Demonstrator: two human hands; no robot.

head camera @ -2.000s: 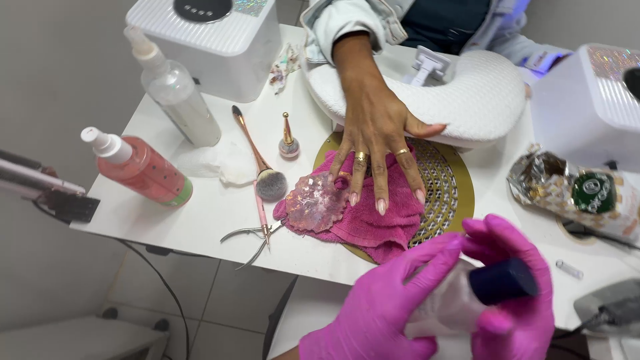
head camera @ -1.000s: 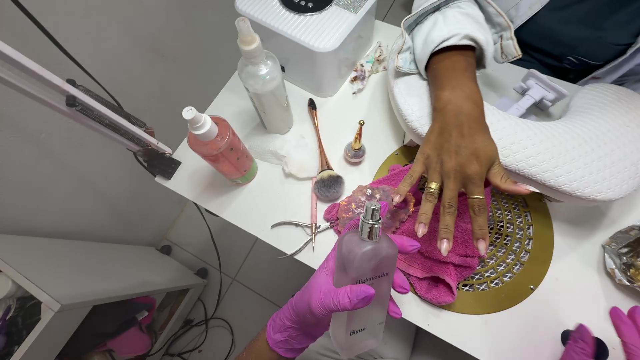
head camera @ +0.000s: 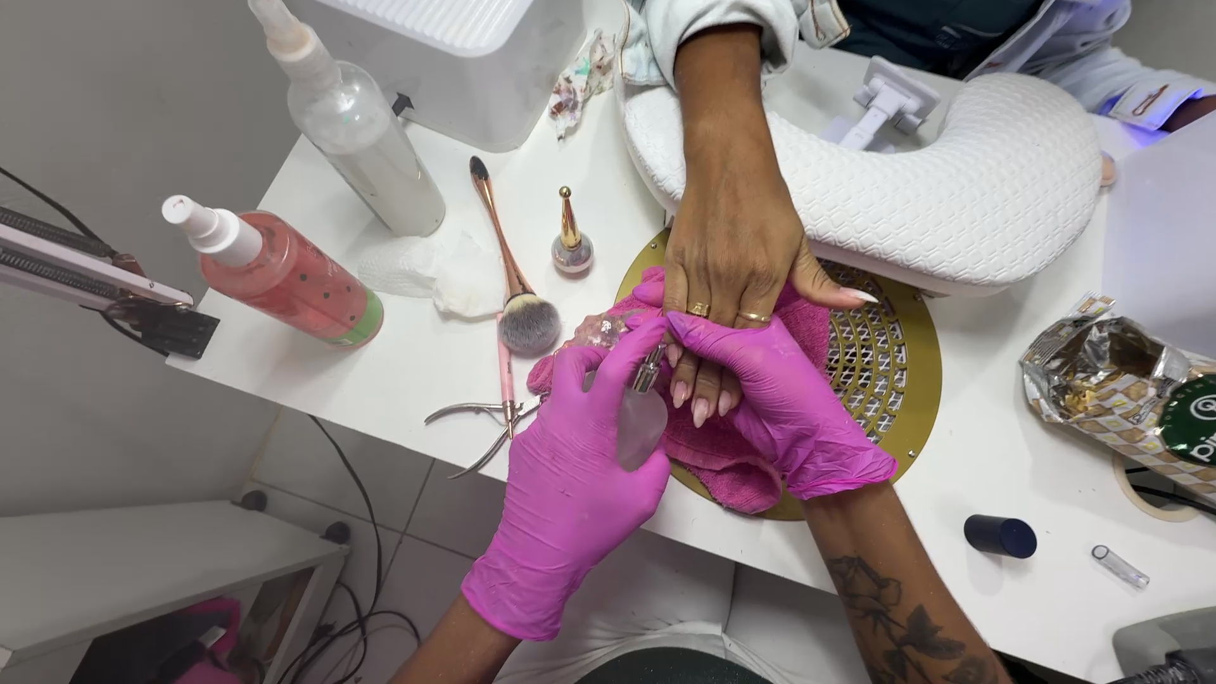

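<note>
My left hand (head camera: 579, 484), in a pink glove, grips a frosted spray bottle (head camera: 641, 427) with its metal nozzle uncovered near the client's fingers. Gloved in pink too, my right hand (head camera: 769, 399) has its thumb across the ringed fingers of the other person's hand (head camera: 731, 237) and its other fingers beneath, partly hidden. That hand lies palm down with long light nails. Below are a pink towel (head camera: 727, 475) and a gold round grille (head camera: 912, 380). A dark blue cap (head camera: 999, 537) lies on the white table at the right.
Left stand a pink spray bottle (head camera: 294, 280) and a clear spray bottle (head camera: 366, 142). Nearby are a makeup brush (head camera: 528, 321), nail polish bottle (head camera: 572, 249), cuticle nippers (head camera: 489, 451) and tissue (head camera: 465, 275). A white armrest cushion (head camera: 959, 199) and foil snack bag (head camera: 1092, 370) are rightward.
The bottle's dark cap has come off and now lies on the table. My left hand has brought the bottle to the other person's fingers, and my right hand has taken hold of them.
</note>
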